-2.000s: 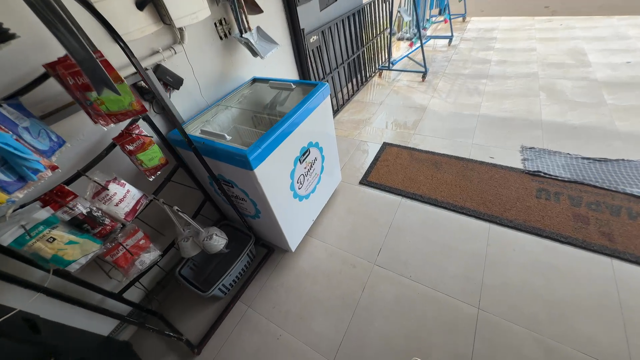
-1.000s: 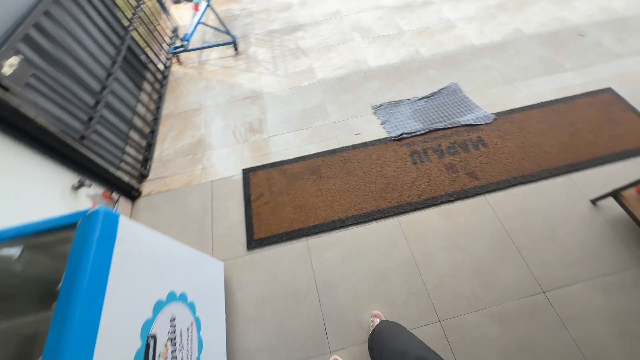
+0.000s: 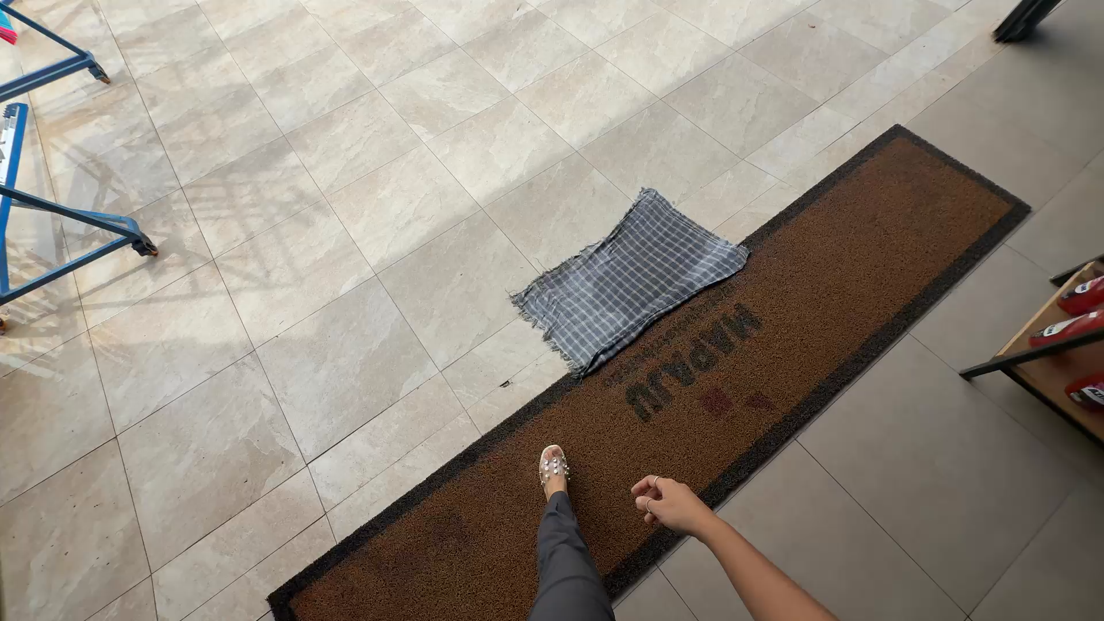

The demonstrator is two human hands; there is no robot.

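My right hand point(image 3: 673, 505) hangs in the air above the brown doormat point(image 3: 828, 285), its fingers loosely curled and apart, with rings on them and nothing held. My left hand is out of the picture. Beyond my right hand, a blue-grey checked cloth point(image 3: 634, 276) with frayed edges lies partly on the mat's far edge and partly on the floor tiles. One of my feet, in a light studded sandal point(image 3: 554, 466), stands on the mat to the left of that hand.
Blue metal frames on casters point(image 3: 73, 237) stand at the left. A low rack point(image 3: 1035, 336) holding red bottles is at the right edge. The foot of a dark object point(image 3: 1025, 19) rests at the top right. The long mat crosses the tiled floor diagonally.
The view has turned away from the white and blue chest freezer, which is out of the frame now. My foot is on the mat, and my right hand has come into view.
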